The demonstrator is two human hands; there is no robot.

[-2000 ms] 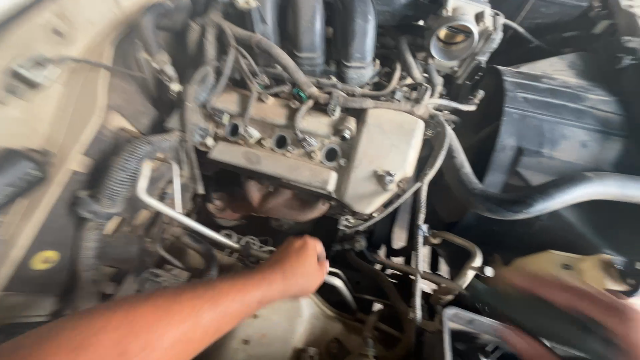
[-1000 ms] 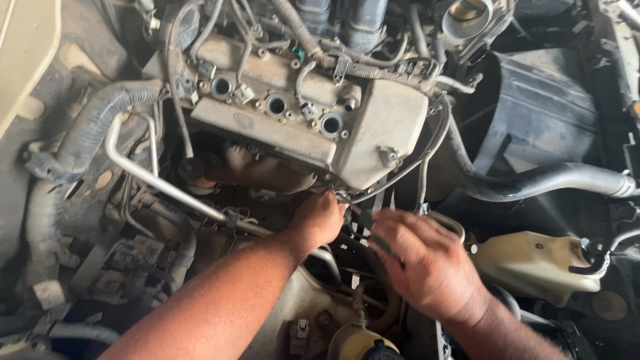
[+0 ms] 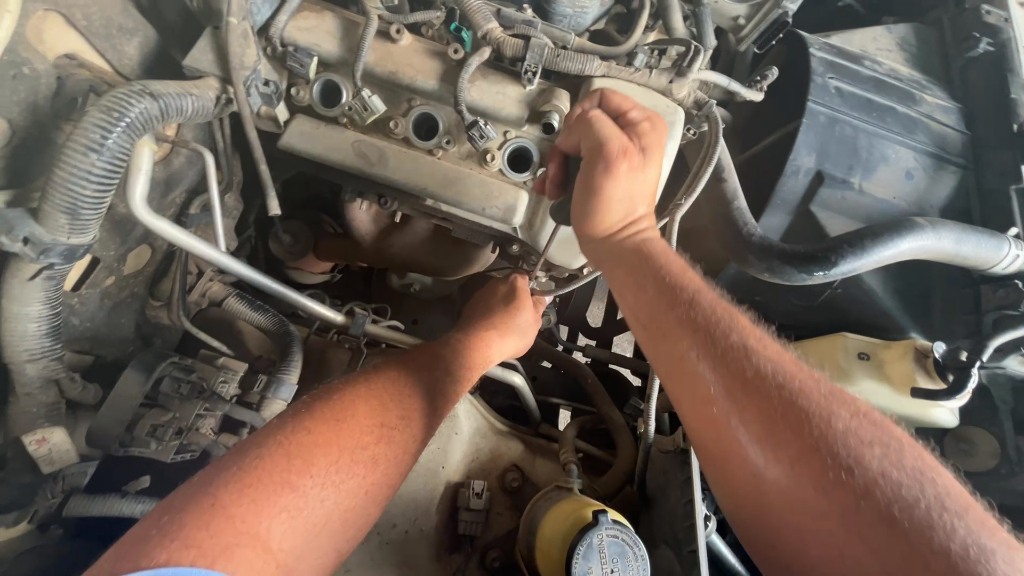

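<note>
My right hand point(image 3: 612, 164) grips the dark handle of a screwdriver point(image 3: 549, 246) over the corner of the engine's valve cover point(image 3: 408, 172). The thin shaft points down to a spot beside my left hand point(image 3: 506, 314). My left hand is at the lower edge of the engine, near a thin cable point(image 3: 570, 286); its fingertips are hidden, and I cannot tell what they hold. Three round spark plug wells, one of them point(image 3: 520, 159) close to my right hand, show in the valve cover. The exhaust manifold point(image 3: 416, 240) lies left of my left hand.
A metal pipe point(image 3: 240, 276) runs under my left wrist. A ribbed hose point(image 3: 88, 176) stands at the left, a power steering fluid reservoir point(image 3: 560, 528) at the bottom. At the right are a radiator hose point(image 3: 848, 248), a black plastic housing point(image 3: 888, 120) and a pale plastic tank point(image 3: 868, 372).
My right hand has come from the lower right to above the valve cover's corner, and the screwdriver now shows plainly in it. My left hand stays at the engine's lower edge.
</note>
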